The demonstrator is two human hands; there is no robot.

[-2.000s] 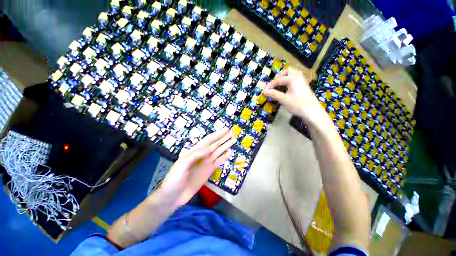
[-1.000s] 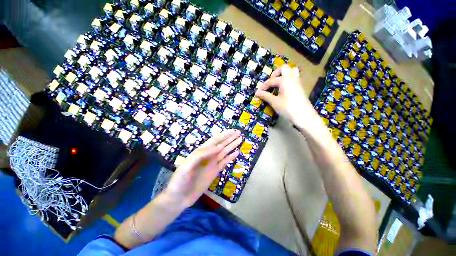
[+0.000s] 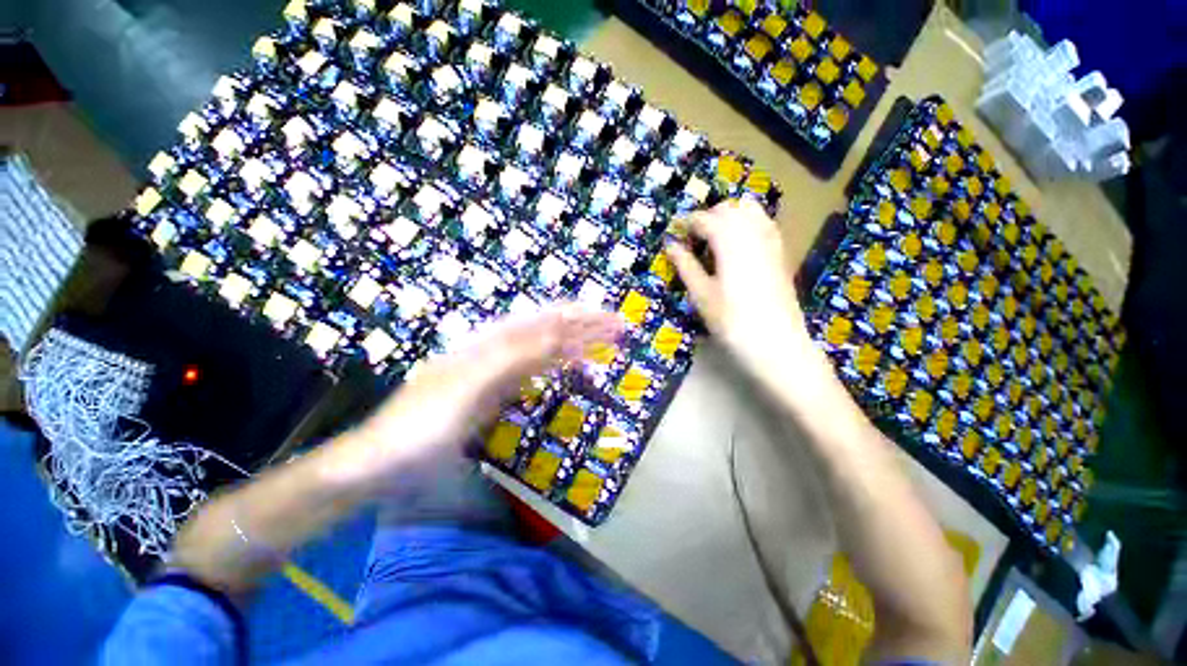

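The main tray of small circuit boards (image 3: 391,195) lies in front of me, most boards with pale square tops. Boards near its right and near corner (image 3: 566,423) have amber tape on top. My left hand (image 3: 521,358) is blurred, over the near part of the tray, fingers extended together; whether it holds anything is not clear. My right hand (image 3: 723,260) is bent down at the tray's right edge, thumb and fingertips close together at an amber-topped board. What is between its fingertips is hidden.
A tray of amber-topped boards (image 3: 970,312) lies at right, another (image 3: 781,59) beyond. White plastic parts (image 3: 1052,104) are at far right. An amber tape sheet (image 3: 840,612) lies under my right forearm, with a clear bag (image 3: 1022,618) beside it. White cables (image 3: 104,429) lie at left.
My left hand has moved left and up across the tray, uncovering amber-topped boards near the corner. My right hand stays at the right edge, slightly lower, its fingers now more curled.
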